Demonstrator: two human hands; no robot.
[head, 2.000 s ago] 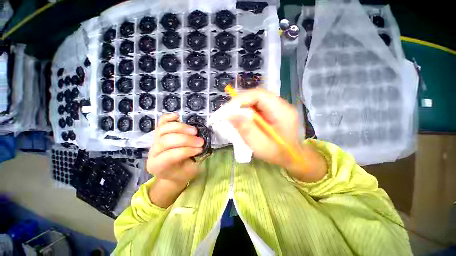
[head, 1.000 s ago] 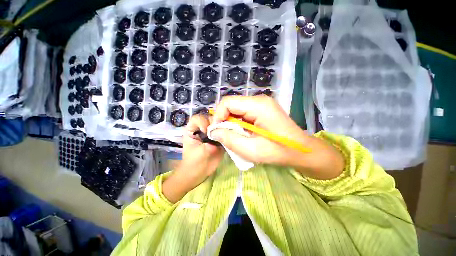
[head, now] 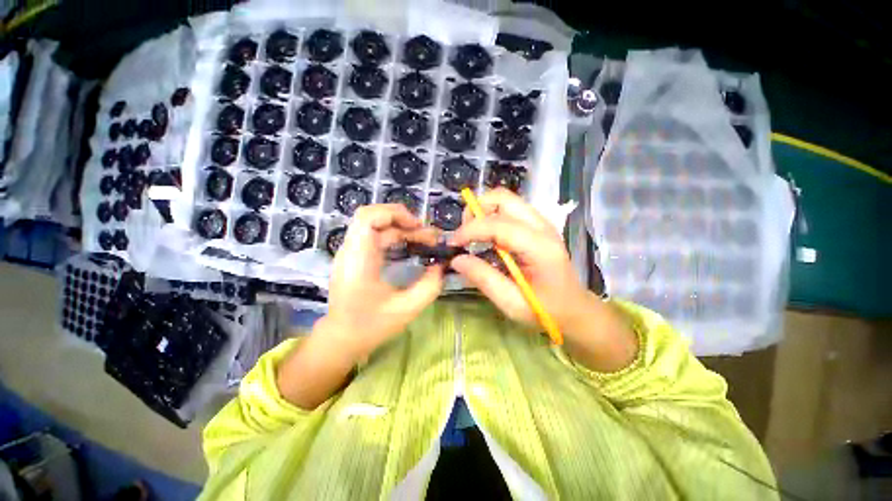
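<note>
My left hand (head: 377, 279) and my right hand (head: 528, 259) meet in front of my chest, fingertips pinching a black moulded part (head: 430, 252) from both sides. The part is seen nearly edge-on and is partly hidden by the fingers. An orange-yellow pencil-like tool (head: 515, 274) slants between the fingers of my right hand. Just beyond my hands lies the whitish blister tray (head: 554, 117) with rows of round black parts in its cells. My hands cover part of its near edge. No wiping cloth shows in my hands.
A tray under a white sheet (head: 694, 225) lies at right. Small silver-capped items (head: 584, 98) stand by the main tray's upper right corner. Smaller black parts (head: 119, 184) lie on a white sheet at left. A shiny dark heap (head: 166, 342) is at lower left. A yellow line (head: 831, 161) crosses the green surface.
The white cloth seen earlier in my right hand no longer shows. My right fingers have moved onto the black part beside my left fingers. The orange-yellow tool now stands steeper. The view has shifted slightly.
</note>
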